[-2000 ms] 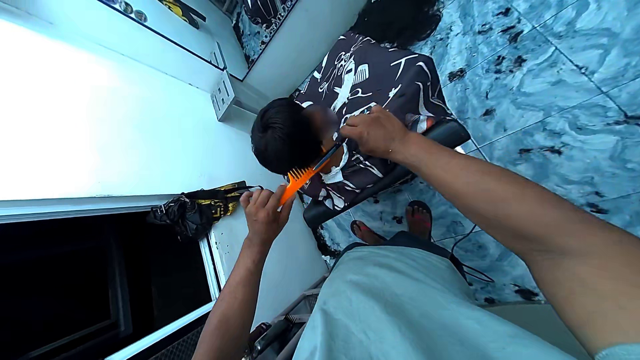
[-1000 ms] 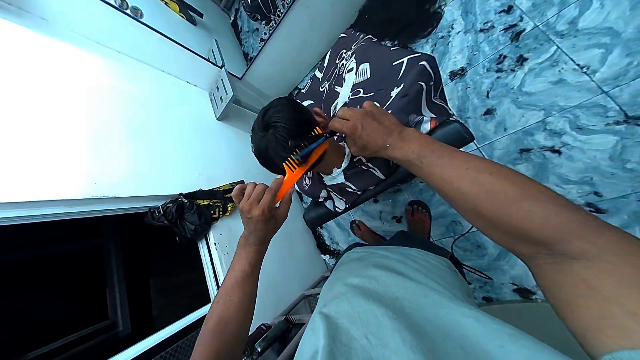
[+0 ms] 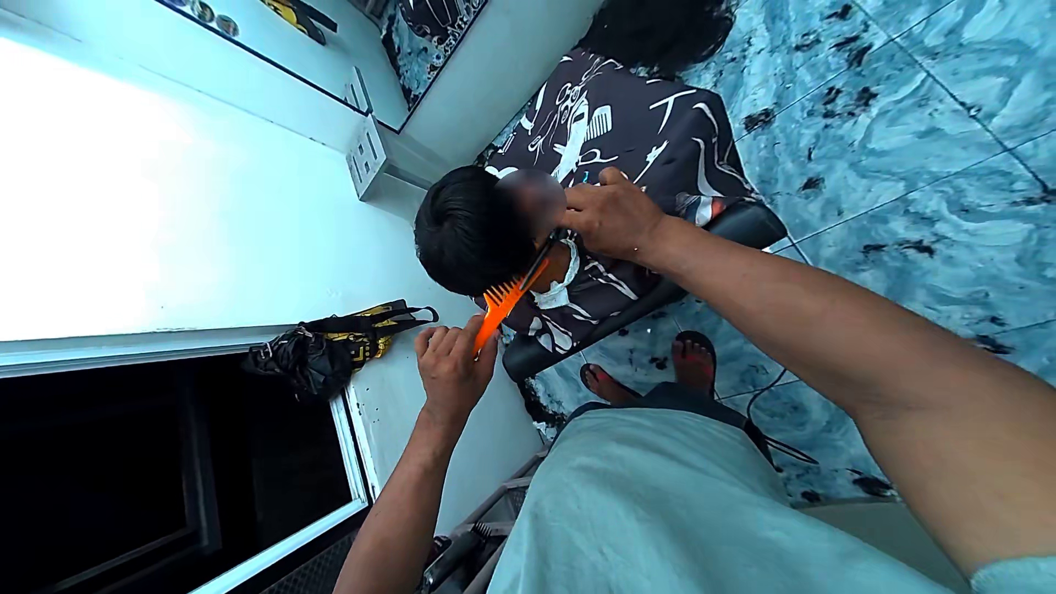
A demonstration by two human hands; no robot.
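Observation:
My left hand [image 3: 455, 363] grips the handle end of an orange comb [image 3: 500, 305], its teeth against the lower side of a seated person's dark-haired head [image 3: 466, 231]. My right hand [image 3: 610, 216] is closed around the handles of dark scissors [image 3: 540, 260], whose blades lie along the comb's far end, near the ear side of the head. Whether the blades are apart cannot be told. A dark barber's cape [image 3: 635, 124] with white comb and scissors prints covers the person. A white neck strip [image 3: 557, 293] circles the neck.
The person sits in a chair with a black padded armrest [image 3: 747, 224]. Cut hair [image 3: 858, 99] is scattered over the blue marbled floor tiles [image 3: 891, 190]. A black and yellow bag [image 3: 330, 346] hangs by the dark opening at left. A wall socket box [image 3: 367, 158] sits below the mirror [image 3: 346, 41].
From one second ago, the scissors have come down from along the comb's teeth to a steeper slant at its far end. My right hand has shifted slightly lower; my left keeps the comb.

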